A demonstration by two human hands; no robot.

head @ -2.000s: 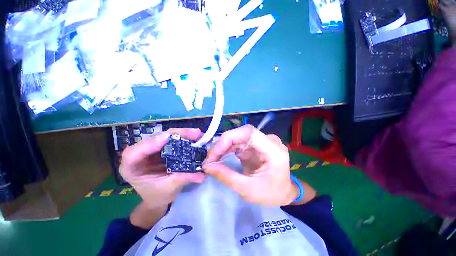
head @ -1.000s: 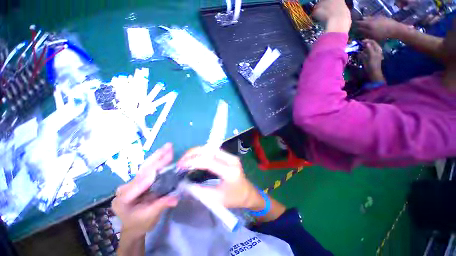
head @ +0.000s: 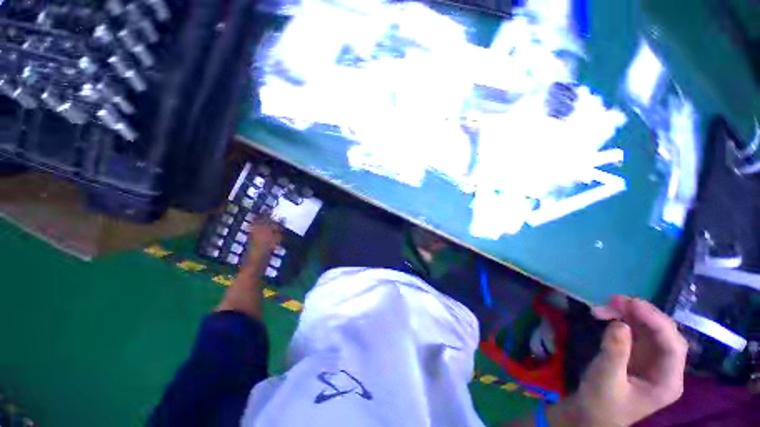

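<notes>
My left hand (head: 265, 242) is small and blurred, reaching over a dark tray (head: 208, 242) of rows of small silver-topped pieces below the bench; its fingertips are hard to see and I cannot tell if they hold anything. My right hand (head: 637, 359) is past the bench's front edge at the lower right, thumb and fingers apart, with nothing visible in it. Beyond it, white ribbon cables (head: 708, 329) lie on the black tray (head: 679, 271), by a partly visible circuit board. Overexposed loose ribbon cables (head: 575, 200) lie on the green bench.
Shiny plastic bags (head: 358, 75) cover much of the bench. A black rack (head: 50, 133) of metallic parts stands at the upper left, above a brown box (head: 108, 233). A red stool (head: 533, 367) is under the bench. A purple sleeve (head: 708, 409) shows at the lower right.
The view has swung left. The board and cable are no longer between my hands. My left hand has moved away to the tray below the bench; my right hand is now apart, near the black tray.
</notes>
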